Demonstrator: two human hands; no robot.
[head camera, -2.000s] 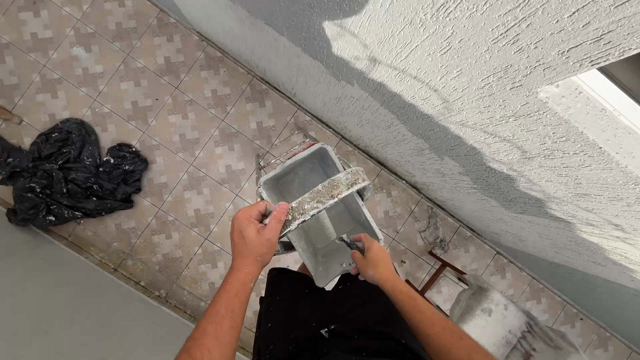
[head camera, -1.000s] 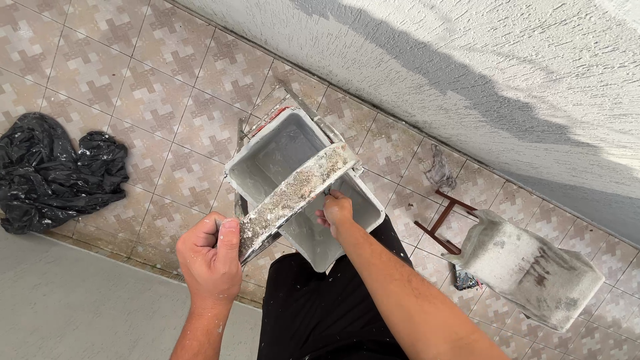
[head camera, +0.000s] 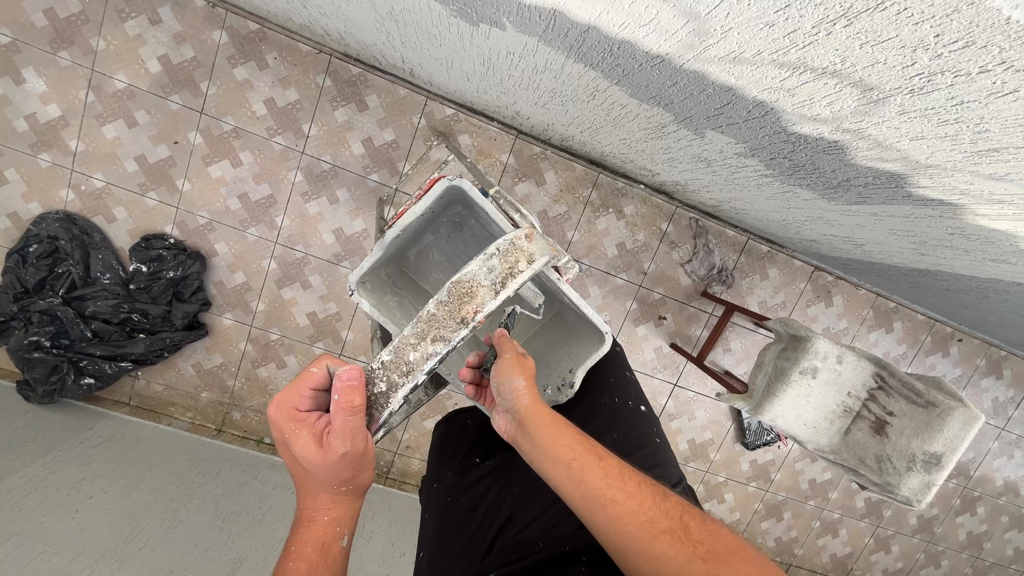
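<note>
A long curved strip crusted with dried plaster (head camera: 460, 308) spans a grey plastic tub (head camera: 576, 336). My left hand (head camera: 328, 428) grips the strip's lower left end, thumb on top. Over the tub's right part, my right hand (head camera: 506, 380) closes round the dark handle of a small tool (head camera: 509, 322); its light grey end is partly hidden, and its exact kind cannot be told. Inside the tub, grey residue coats the walls. Beneath and behind it show plaster-spattered metal bars (head camera: 488, 188), which look like part of a stepladder.
A crumpled black plastic sheet (head camera: 88, 304) lies on the tiled floor at left. At right stands a brown metal frame (head camera: 712, 340) beside a stained grey covering (head camera: 864, 408). A crumpled rag (head camera: 708, 256) lies near the textured wall (head camera: 720, 120). A low grey surface (head camera: 160, 496) borders the lower left.
My right hand has moved from lower right of the strip to nearer its underside, and more of the tool shows than a second ago. My left hand keeps hold of the strip.
</note>
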